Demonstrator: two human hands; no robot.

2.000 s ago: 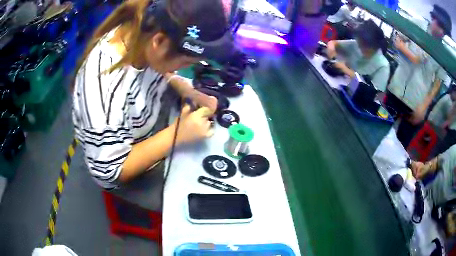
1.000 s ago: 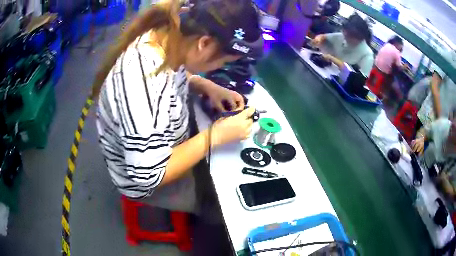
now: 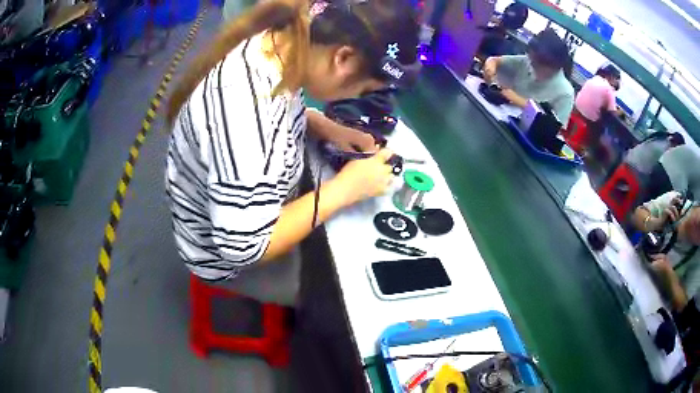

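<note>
Neither of my hands is in the picture. Nearest in front of me is a light blue tray [image 3: 399, 332] on the white bench top, cut off by the lower edge. It holds a thin red stick [image 3: 418, 376], a yellow sponge [image 3: 447, 380] and a dark metallic part [image 3: 495, 374]. A black cord crosses over it. Beyond the tray lie a smartphone [image 3: 411, 276], small black tweezers or cutters [image 3: 400, 247], two flat black discs [image 3: 395, 226] [image 3: 435, 222] and an upright solder wire reel [image 3: 414, 192] with a green rim.
A person in a striped shirt [image 3: 230, 153] sits on a red stool [image 3: 238, 322] at the left of the bench, hands on dark parts. A green bench strip [image 3: 491, 207] runs beside it. Other people work across it at the right. Yellow-black tape [image 3: 115, 207] marks the floor; green crates [image 3: 57, 153] stand left.
The view has shifted, so the phone and discs show further right than at first, and more of the blue tray and its contents shows. The seated person's hands have moved a little.
</note>
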